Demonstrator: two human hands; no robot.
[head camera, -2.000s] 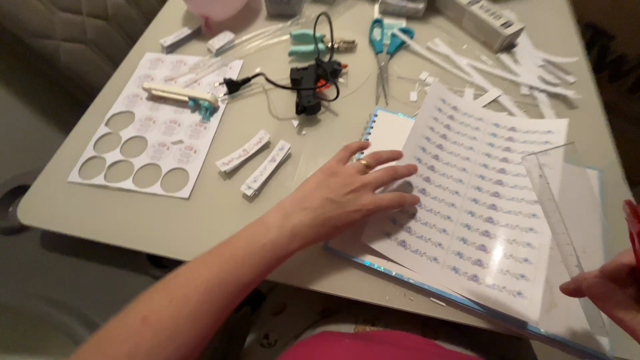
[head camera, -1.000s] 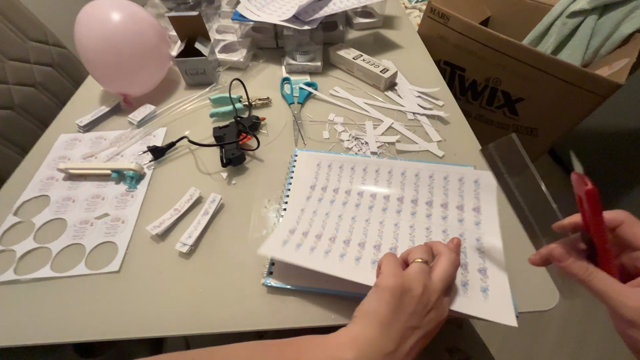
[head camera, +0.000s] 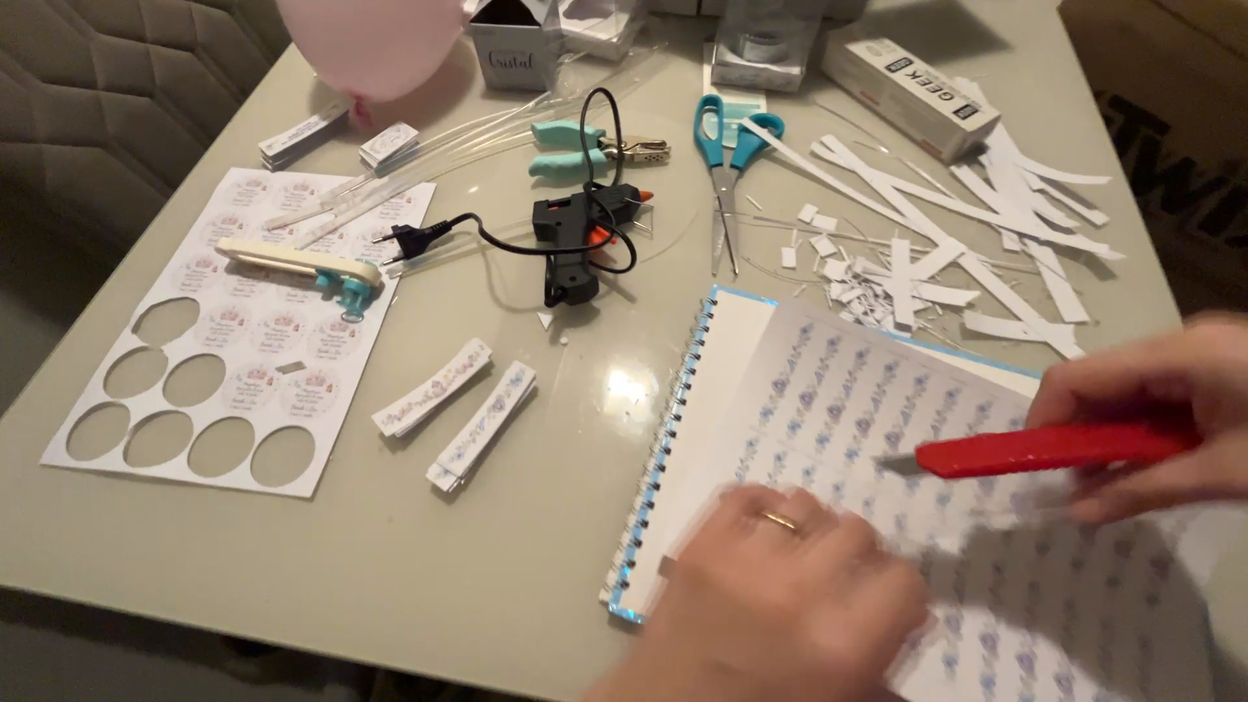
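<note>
My left hand (head camera: 795, 595), blurred and wearing a ring, lies over the left part of a sheet printed with rows of floral strips (head camera: 868, 390). The sheet rests on a spiral-bound notebook (head camera: 726, 341) with a shiny blue edge. My right hand (head camera: 1155, 429) grips a red utility knife (head camera: 1053, 448), its blade out and pointing left above the sheet. Something clear below the knife, near my right fingers, is too blurred to make out fully. Two stacks of cut floral strips, one (head camera: 434, 388) beside the other (head camera: 483, 426), lie left of the notebook.
Blue-handled scissors (head camera: 726, 175), white paper offcuts (head camera: 936, 244) and a small box (head camera: 912, 93) lie beyond the notebook. A black glue gun (head camera: 575, 244) and mint-handled pliers (head camera: 585, 151) are mid-table. A sticker sheet (head camera: 210, 390) under a circle cutter (head camera: 297, 268) and a pink balloon (head camera: 375, 44) are at left.
My right hand has brought the red knife from beyond the notebook's right side to above the sheet. My left hand has moved to the sheet's left part. The sheet has turned on the notebook.
</note>
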